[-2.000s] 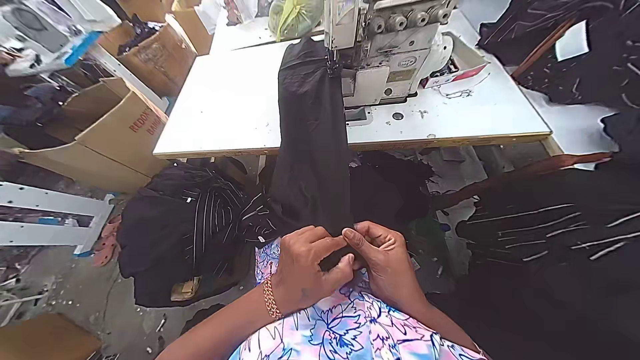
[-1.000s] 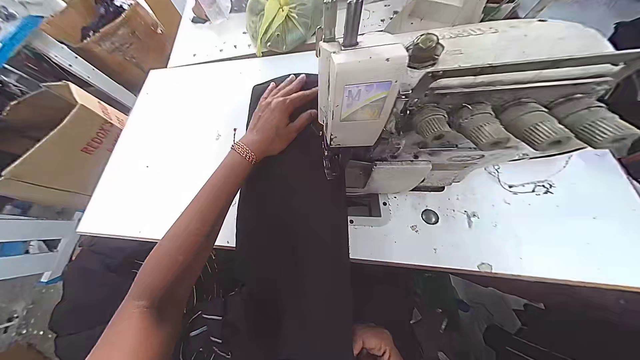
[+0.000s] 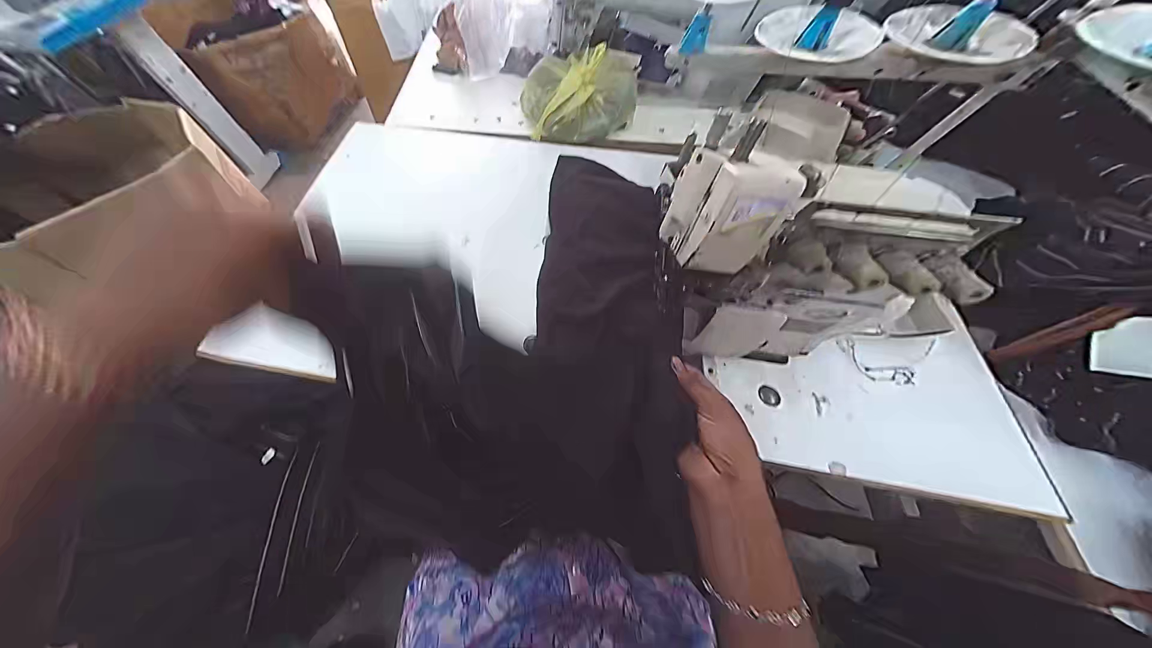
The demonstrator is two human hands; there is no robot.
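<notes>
A black fabric piece (image 3: 603, 387) hangs from the white sewing table (image 3: 873, 423) down over my lap, its far end lying beside the presser foot of an overlock sewing machine (image 3: 738, 211). My right hand (image 3: 724, 441) grips its right edge, thumb on top, just below the machine. At the left, my left hand (image 3: 261, 261) is blurred by motion; a raised dark part of the cloth meets its fingers, which seem closed on it, though the blur hides the exact grip. Whether this part is the same piece cannot be told.
Cardboard boxes (image 3: 135, 216) stand at the left, above a heap of black fabric (image 3: 198, 504). A tied yellow-green plastic bag (image 3: 580, 94) sits on the table behind. Thread stands with white discs (image 3: 819, 34) are at the back, and more dark cloth (image 3: 1080, 243) lies at the right.
My left hand has left the cloth beside the needle area and moved to the left, where dark cloth is now lifted. My right hand now shows at the cloth's right edge. The view has shifted.
</notes>
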